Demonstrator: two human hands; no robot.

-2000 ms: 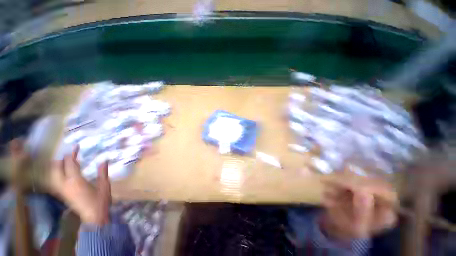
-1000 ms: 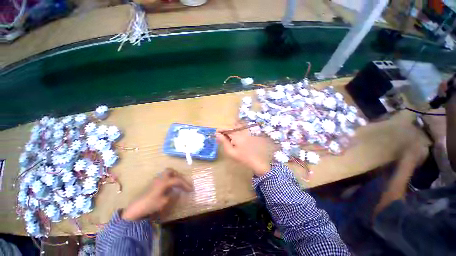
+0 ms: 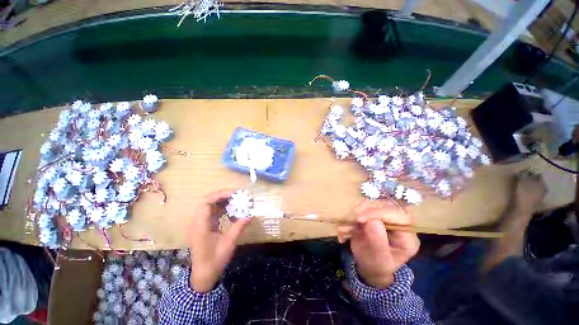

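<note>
My left hand point(image 3: 217, 238) holds a small motor with a white star-shaped top point(image 3: 239, 204) between thumb and fingers, just below the blue tub. My right hand point(image 3: 379, 238) grips the long thin wooden brush point(image 3: 317, 219), its white-coated tip pointing left, close to the motor's top. I cannot tell whether the tip touches it. The blue paste tub point(image 3: 284, 159) holds a heap of white paste point(image 3: 255, 153), with some hanging over its front rim. A striped patch point(image 3: 272, 226) lies on the bench, partly behind the brush tip.
Piles of motors lie at left point(image 3: 95, 171) and right point(image 3: 400, 143) on the tan bench point(image 3: 197, 127). A green belt point(image 3: 222, 57) runs behind. A cardboard box point(image 3: 75, 285) of parts is below at left. A black device point(image 3: 508, 120) and another person's arm point(image 3: 520, 203) are at right.
My left hand has taken hold of a motor and turned upward. My right hand has moved right and down from the tub, with the brush now held level. The view has shifted.
</note>
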